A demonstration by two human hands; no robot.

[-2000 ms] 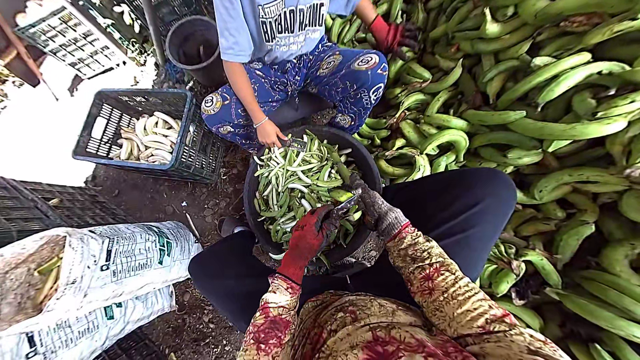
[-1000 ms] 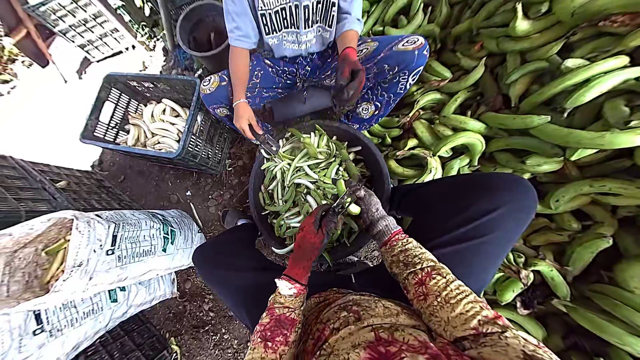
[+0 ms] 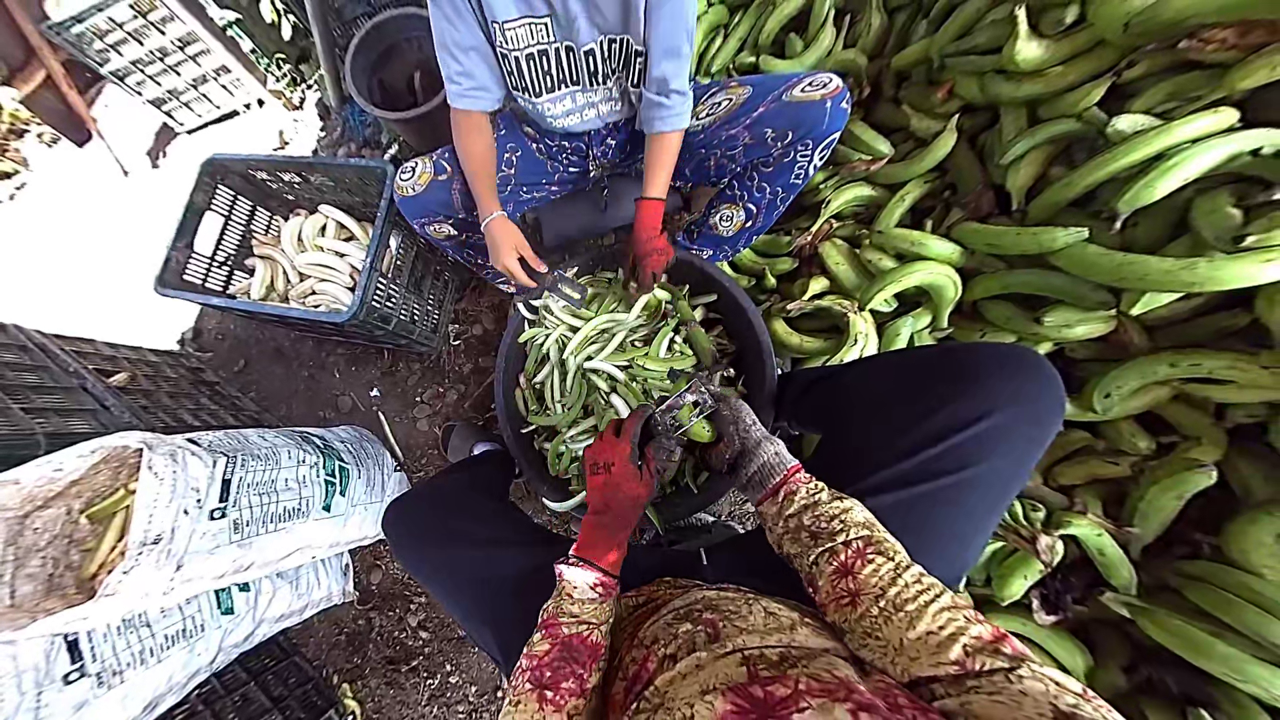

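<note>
My left hand [image 3: 618, 480], in a red glove, is closed at the left end of a small metal-framed hand tool [image 3: 683, 408]. My right hand [image 3: 742, 446], in a dark grey glove, grips a green banana [image 3: 702, 431] partly hidden by the tool and fingers. Both hands are close together over the near right part of a black round tub [image 3: 763, 345]. Green and whitish peel strips [image 3: 600, 345] fill the tub. Across from me, a person's bare hand [image 3: 513, 250] holds a dark-bladed tool [image 3: 562, 285], and their red-gloved hand [image 3: 651, 245] reaches into the tub.
Green bananas [image 3: 1010, 238] are heaped along the right. A black plastic crate [image 3: 375, 270] of peeled bananas [image 3: 315, 255] stands at the left, below a dark bucket [image 3: 400, 85]. White printed sacks [image 3: 270, 490] and more crates [image 3: 100, 385] lie nearer on the left.
The other person's gloved hand has moved from the banana heap, past their lap, into the tub. My hands have stayed together over the tub's near side.
</note>
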